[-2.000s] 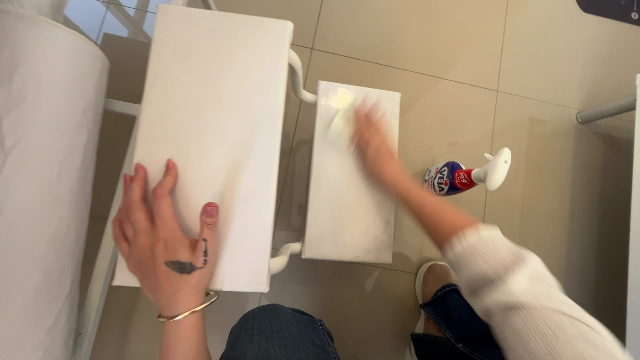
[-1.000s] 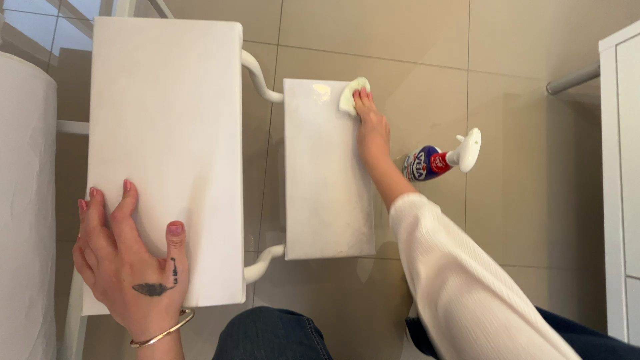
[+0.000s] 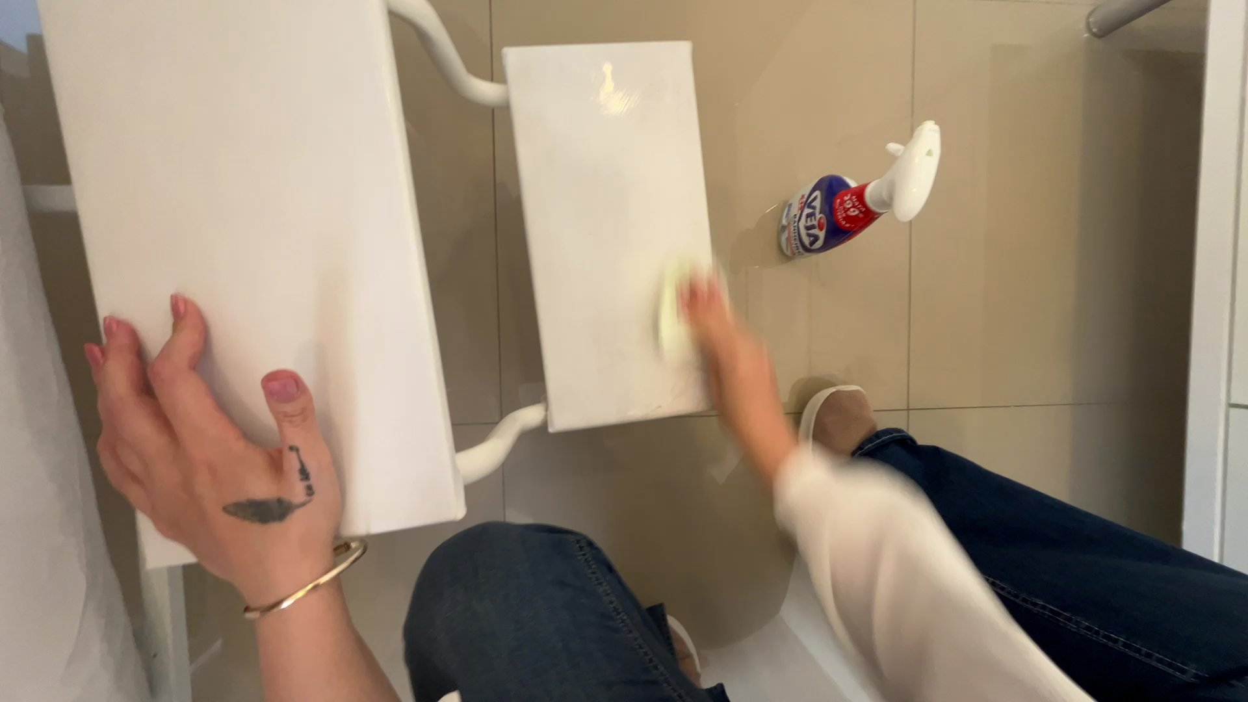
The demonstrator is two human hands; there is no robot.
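My left hand (image 3: 219, 458) lies with spread fingers on the long white upholstered bench pad (image 3: 253, 195) at the left, a gold-coloured bangle at its wrist. My right hand (image 3: 717, 331), blurred, presses a pale yellow-green cloth or sponge (image 3: 675, 310) onto the right edge of the smaller white padded step (image 3: 609, 224). Curved white tubes (image 3: 453, 58) join the two pads. A wet, shiny patch shows near the smaller pad's far end. Faint dark marks lie at its near end. A Veja spray bottle (image 3: 829, 216) with a white trigger head stands on the floor to the right.
Beige floor tiles (image 3: 1004, 244) extend around the furniture. A white cabinet edge (image 3: 1209, 292) borders the right side, with a grey tube (image 3: 1121, 15) at the upper right. White sheeting (image 3: 49, 468) hangs at the far left. My jeans-clad knees (image 3: 517, 604) are close below the pads.
My right hand has moved with the cloth or sponge from the smaller pad's far end toward its near end, along the right edge. My left hand remains on the long pad. The view has moved closer.
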